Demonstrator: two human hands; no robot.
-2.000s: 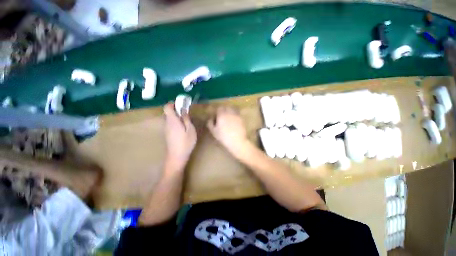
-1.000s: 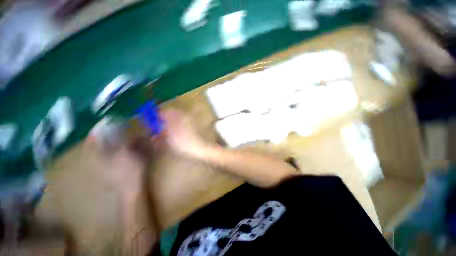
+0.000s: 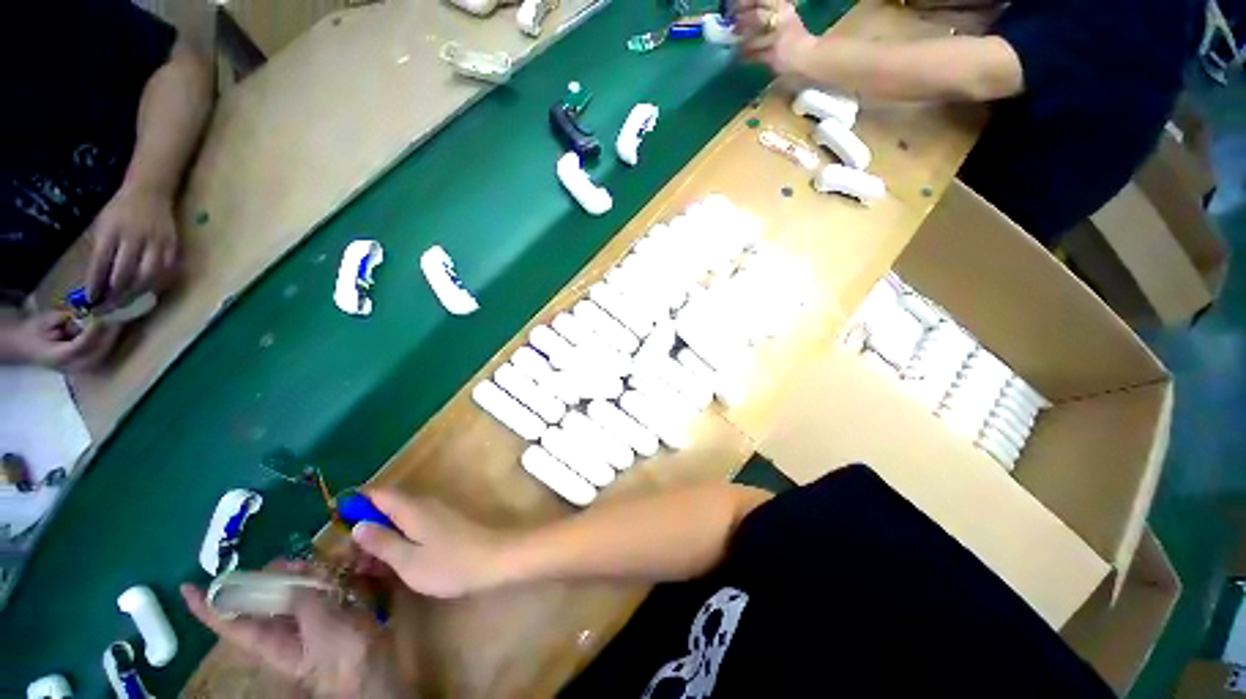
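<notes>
My left hand (image 3: 308, 631) is at the lower left, over the bench edge, palm partly up, holding a white curved housing shell (image 3: 267, 591). My right hand (image 3: 435, 544) is just right of it, with a blue battery cell (image 3: 364, 511) held at its fingertips. Thin wires (image 3: 324, 489) run from the battery toward the left hand. Small green and dark parts show between the hands, too blurred to tell apart.
Green belt (image 3: 294, 382) carries white housings (image 3: 228, 530) and a dark one (image 3: 574, 131). White covers (image 3: 560, 471) lie in rows on the brown bench (image 3: 465, 628). An open carton (image 3: 1080, 526) holding white pieces stands right. People work at upper left (image 3: 134, 246) and upper right (image 3: 888, 66).
The view has swung right, bringing the carton and other people into sight. The hands now appear lower left, the right holding a blue battery; two seconds ago it showed no battery.
</notes>
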